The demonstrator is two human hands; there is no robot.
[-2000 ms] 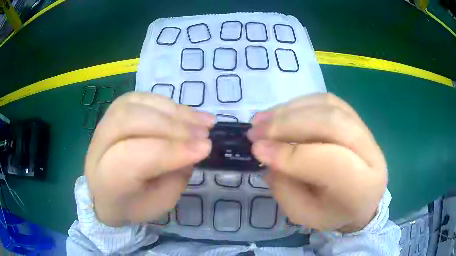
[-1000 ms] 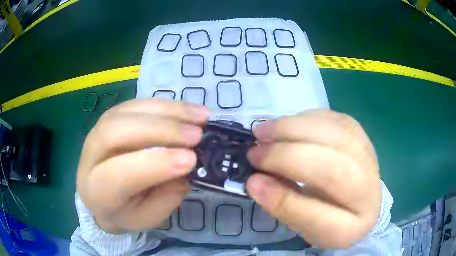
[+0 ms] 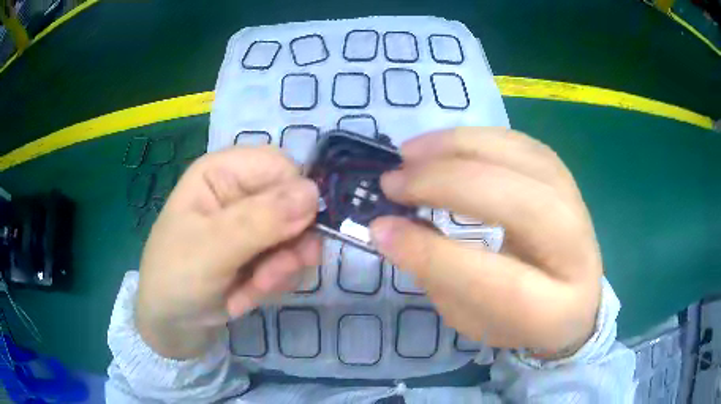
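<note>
A black watch housing is held between both hands above the tray, tilted, with its open side towards me. Inside it show small white squares, a white patch at the lower edge and thin red lines. My left hand pinches its left edge with thumb and finger. My right hand grips its right side, thumb at the lower edge. A white translucent blister tray lies beneath, with rows of thin black frame rings. The hands hide part of the tray.
Loose frame rings lie on the green mat at left. A black block stands at far left with thin cables, above a blue shape. Yellow tape crosses behind the tray. Grey trays show at lower right.
The housing has moved up and slightly left since a second ago and is turned, after showing nearly edge-on earlier. My left hand's grip has shifted, with its lower fingers now visible below the housing.
</note>
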